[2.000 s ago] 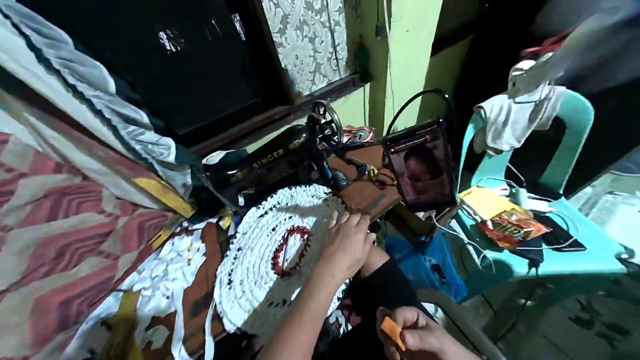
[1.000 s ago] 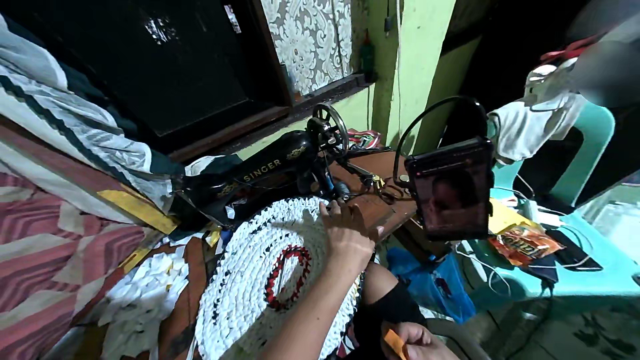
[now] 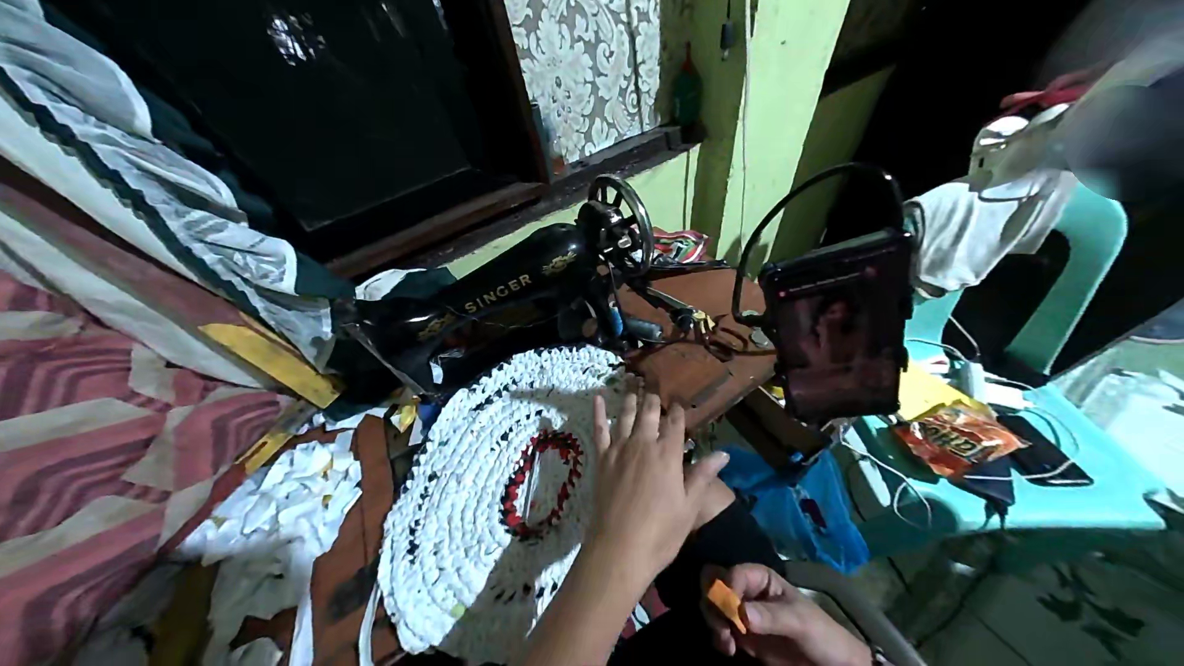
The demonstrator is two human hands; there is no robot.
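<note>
A round braided white fabric mat (image 3: pixel 462 518) with a red and black ring near its middle lies beside a black Singer sewing machine (image 3: pixel 499 296). My left hand (image 3: pixel 647 462) rests on the mat's right part, palm down with fingers spread, gripping nothing. Lower right, my right hand (image 3: pixel 768 615) pinches a small flat orange piece (image 3: pixel 726 606), whose material I cannot tell. The machine's handwheel (image 3: pixel 629 222) stands beyond my left hand. A heap of white fabric strips (image 3: pixel 287 499) lies left of the mat.
A tablet (image 3: pixel 837 328) on a curved black holder stands right of the wooden machine table (image 3: pixel 698 370). The turquoise plastic chair (image 3: pixel 1101 462) holds an orange snack packet (image 3: pixel 957 439), a phone (image 3: pixel 1045 453) and cables. A blue plastic bag (image 3: pixel 805 509) hangs below the tablet.
My left hand's fingers are more spread on the mat than before. The orange piece stays in my right hand. The view has shifted somewhat.
</note>
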